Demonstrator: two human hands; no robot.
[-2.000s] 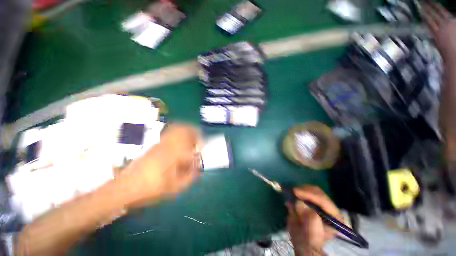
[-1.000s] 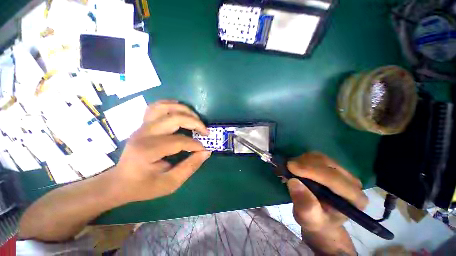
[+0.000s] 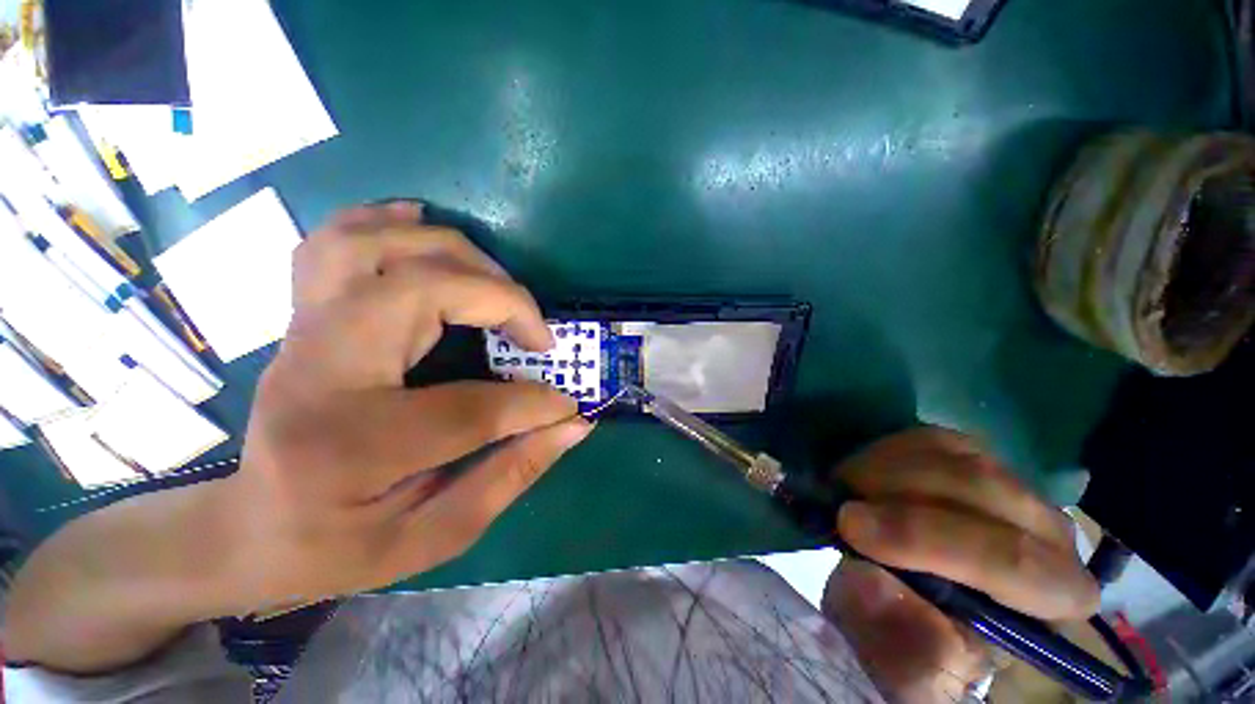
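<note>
A black phone housing (image 3: 709, 365) lies flat on the green mat in front of me. Its left half is a white circuit board (image 3: 558, 360) with blue marks, its right half a silvery rectangle. My left hand (image 3: 413, 371) covers the housing's left end; a finger rests on the board, and thumb and forefinger pinch thin solder wire (image 3: 602, 404) at the blue strip of solder pads (image 3: 622, 363). My right hand (image 3: 950, 536) grips the soldering iron (image 3: 812, 505) by its black handle. The iron's tip touches or is just above the lower end of the pads.
White LCD modules (image 3: 234, 275) with orange tails are spread at the left, one with a dark face (image 3: 117, 52). A tan-greenish jar (image 3: 1122, 248) stands at the right, beside a black holder (image 3: 1170, 468). Part of another black housing (image 3: 950, 19) shows at the top edge.
The view has moved closer to the housing. The iron tip has moved from the silvery half's edge to the lower end of the pads. Solder wire now shows at my left fingertips.
</note>
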